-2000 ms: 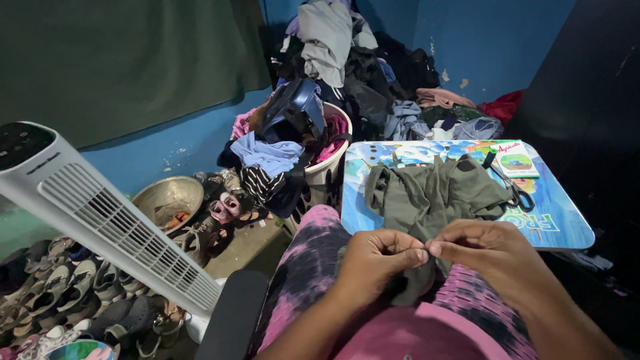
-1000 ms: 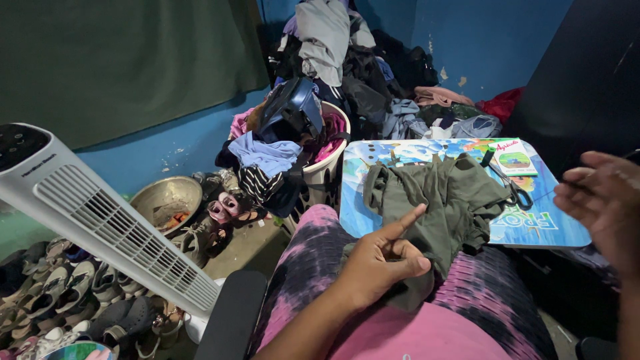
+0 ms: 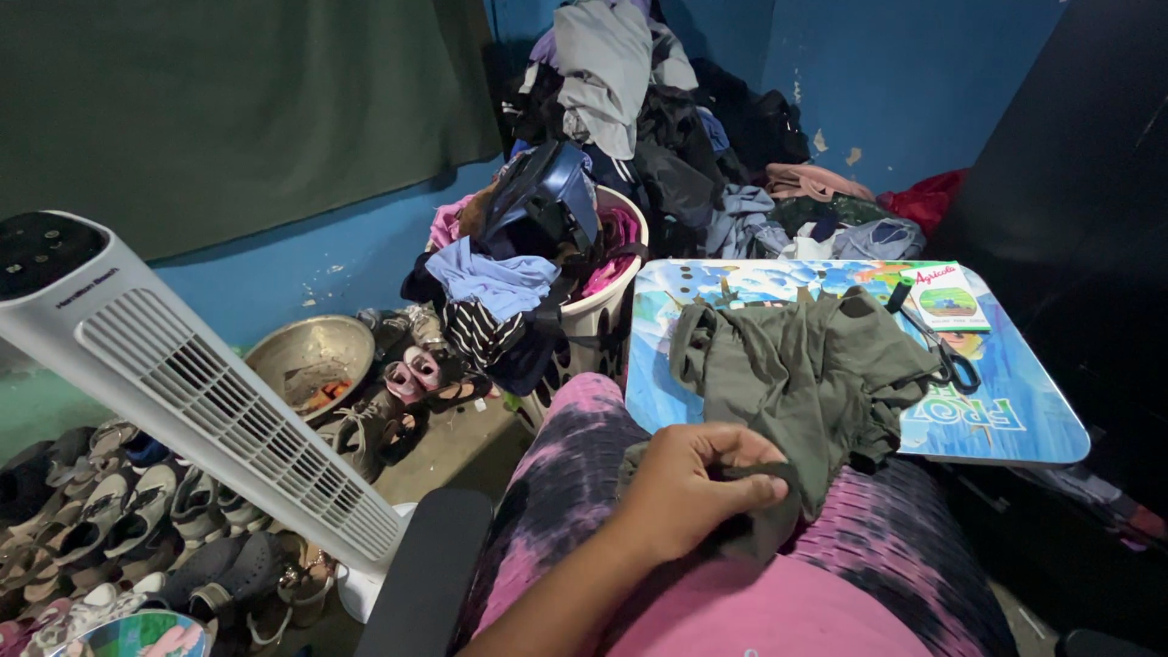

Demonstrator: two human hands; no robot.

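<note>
An olive-green cloth garment (image 3: 794, 365) lies crumpled over the near edge of a small table with a printed top (image 3: 1022, 392) and hangs onto my lap. My left hand (image 3: 703, 488) pinches a fold of the garment between thumb and fingers, above my thighs. My right hand is out of the picture. Right of the garment lie black-handled scissors (image 3: 956, 367), partly under its edge, with a dark green thread spool (image 3: 900, 294) by their blades. A small white packet (image 3: 949, 297) bearing writing and a picture rests at the table's back right.
A white tower fan (image 3: 219, 392) leans across the left side. Behind it are many shoes (image 3: 137, 502) and a metal basin (image 3: 315, 360). A full laundry basket (image 3: 611, 301) stands beyond my knees, before a heap of clothes (image 3: 675, 155). A dark armrest (image 3: 429, 575) is at my left.
My right hand, at the garment two seconds ago, moved off to the right and has left the view. My left hand, with fingers spread a second ago, has closed on the cloth.
</note>
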